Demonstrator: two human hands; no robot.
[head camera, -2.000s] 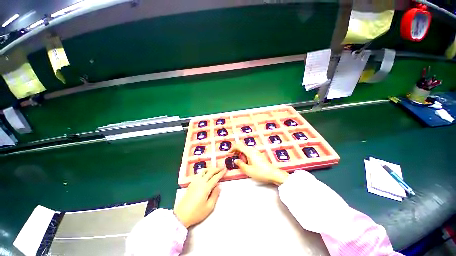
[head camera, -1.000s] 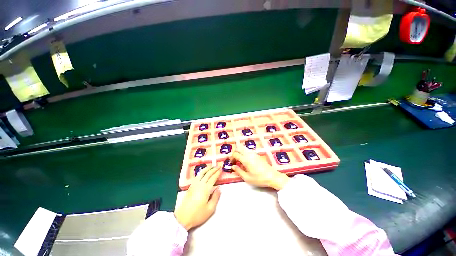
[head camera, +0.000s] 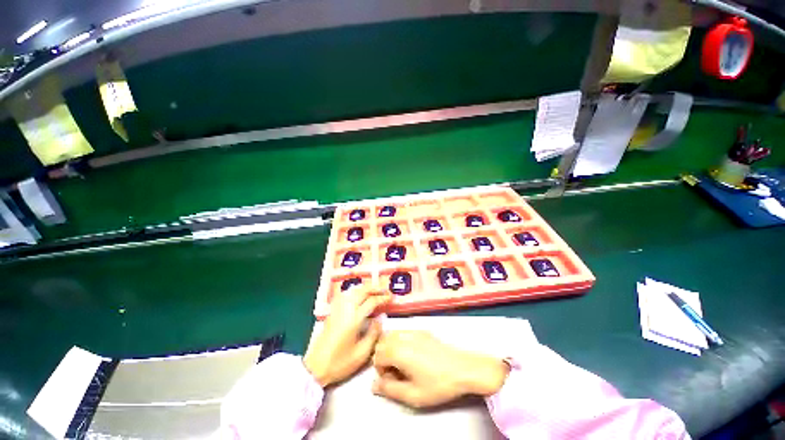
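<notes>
The orange-red compartment tray lies on the bench, with small black watch-like units in most pockets. Three pockets in its back row are empty. My left hand is at the tray's front left corner, its fingers over the front edge near the front-left unit. My right hand is in front of the tray over the white work sheet, fingers curled, touching or close to my left hand. Whether either hand holds something small is hidden.
Paper slips with a blue and white pen lie to the right. A framed beige-grey sheet lies to the left. A pen holder stands on a blue mat at far right. Notes hang behind.
My right hand has moved from the front row of the tray back over the white sheet, fingers now curled. The front-row pockets it covered now show with units in them. My left hand has barely moved.
</notes>
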